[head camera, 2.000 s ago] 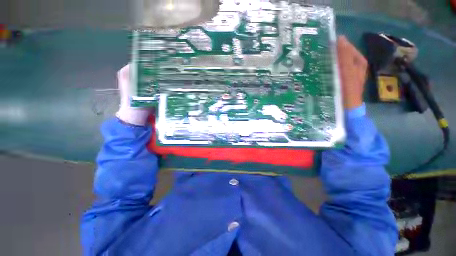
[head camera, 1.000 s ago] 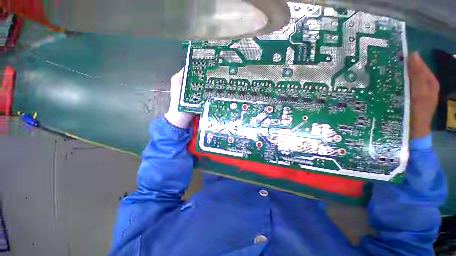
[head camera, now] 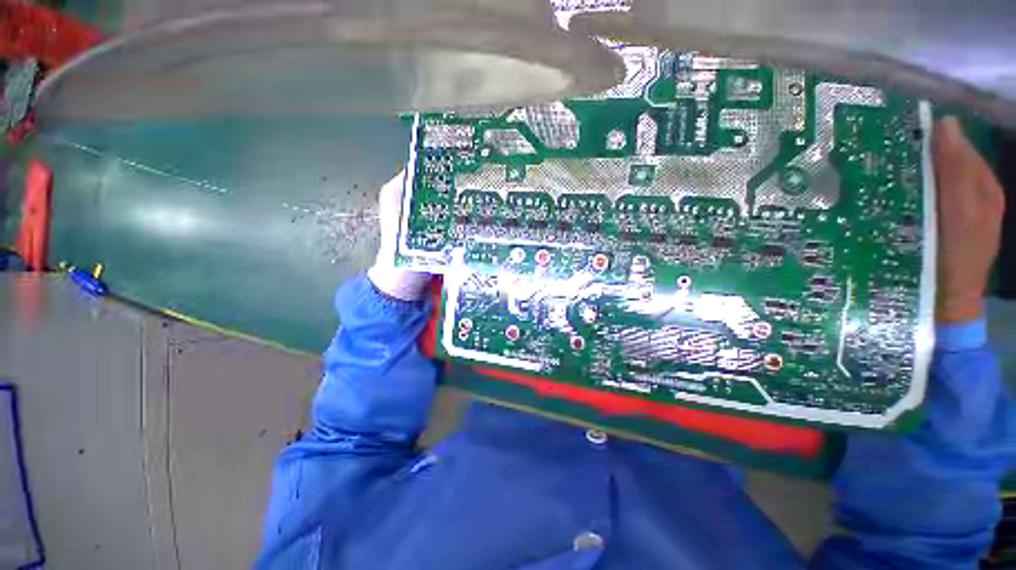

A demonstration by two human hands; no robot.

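Note:
A large green printed circuit board (head camera: 668,239) with silvery solder areas and a white border is held up, its solder side facing me. My left hand (head camera: 394,239), in a white glove, grips its left edge; the fingers are mostly hidden behind the board. My bare right hand (head camera: 967,223) grips its right edge, with its fingertips hidden. A red tray (head camera: 668,423) shows as a strip below the board's lower edge. The board's top is partly covered by a hood.
A translucent fume hood (head camera: 334,69) crosses the top of the view. The green bench mat (head camera: 201,234) has dark bits scattered left of the board and a thin pale strand. A small blue item (head camera: 87,279) and a red item (head camera: 35,214) are at the bench's left edge.
Since two seconds ago, the view has turned left, so board and hands show further right and lower. The hood covers more of the top. The iron and sponge have left the view.

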